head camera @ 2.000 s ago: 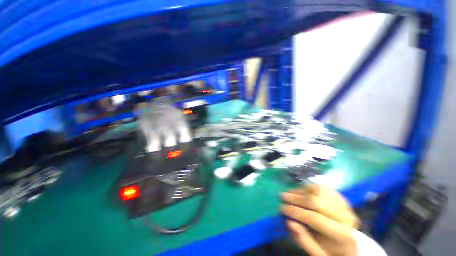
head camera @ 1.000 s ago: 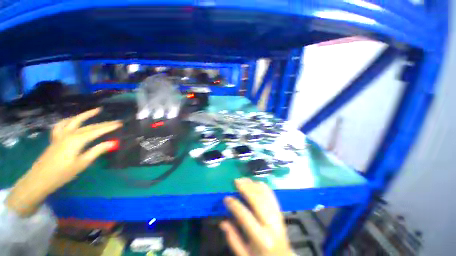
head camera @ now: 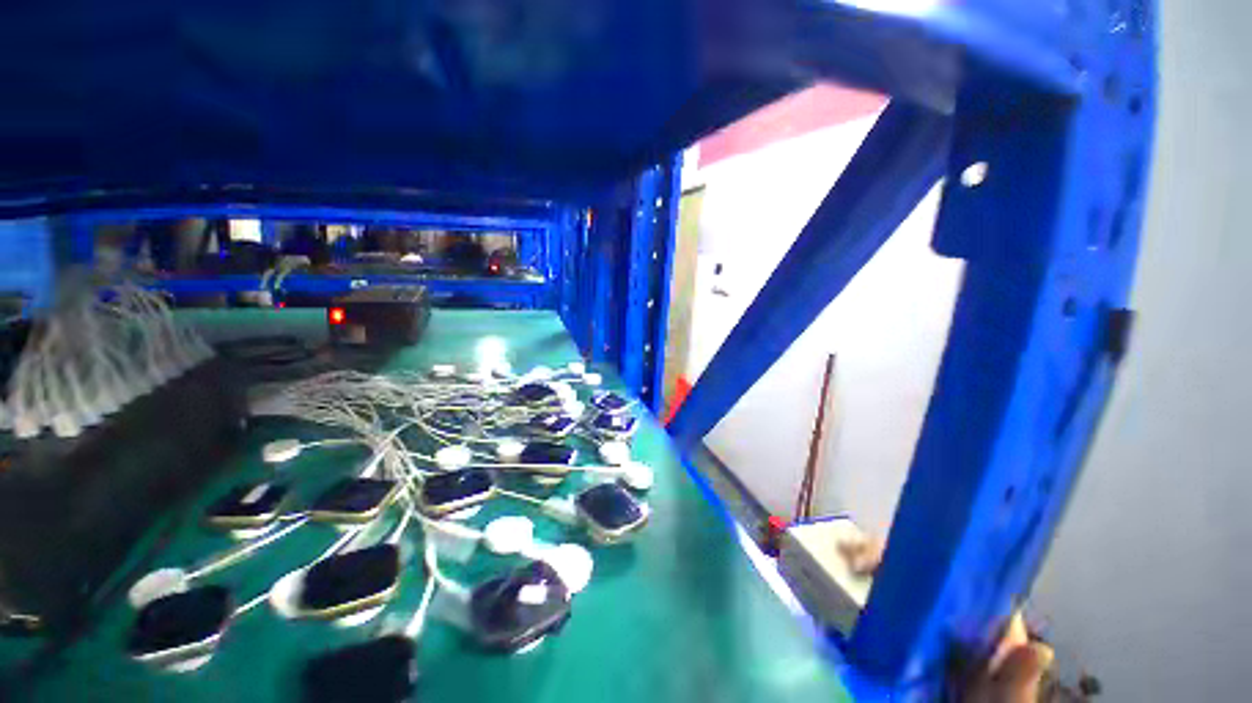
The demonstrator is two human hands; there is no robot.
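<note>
Several dark watch heads lie on the green mat (head camera: 659, 618); one watch head (head camera: 350, 580) is in front, another (head camera: 519, 604) lies to its right with a small white mark on it. White round charging pucks (head camera: 508, 534) on thin white cables (head camera: 398, 453) lie among and under them. A black charging hub (head camera: 137, 453) with rows of white USB plugs (head camera: 103, 364) stands at the left. My right hand (head camera: 1013, 670) is small and cut off at the lower right, beside the blue post; its grip is unclear. My left hand is out of the picture.
A blue rack post (head camera: 1023, 343) and diagonal brace (head camera: 810, 275) stand at the right, a blue shelf (head camera: 412, 96) overhead. A second black charger (head camera: 378, 316) with a red light is farther back. A pale box (head camera: 824, 556) is beyond the mat's right edge.
The view has moved closer to the watches and toward the rack's right side. My left hand has left the picture. My right hand has moved from the front beam to beside the right post.
</note>
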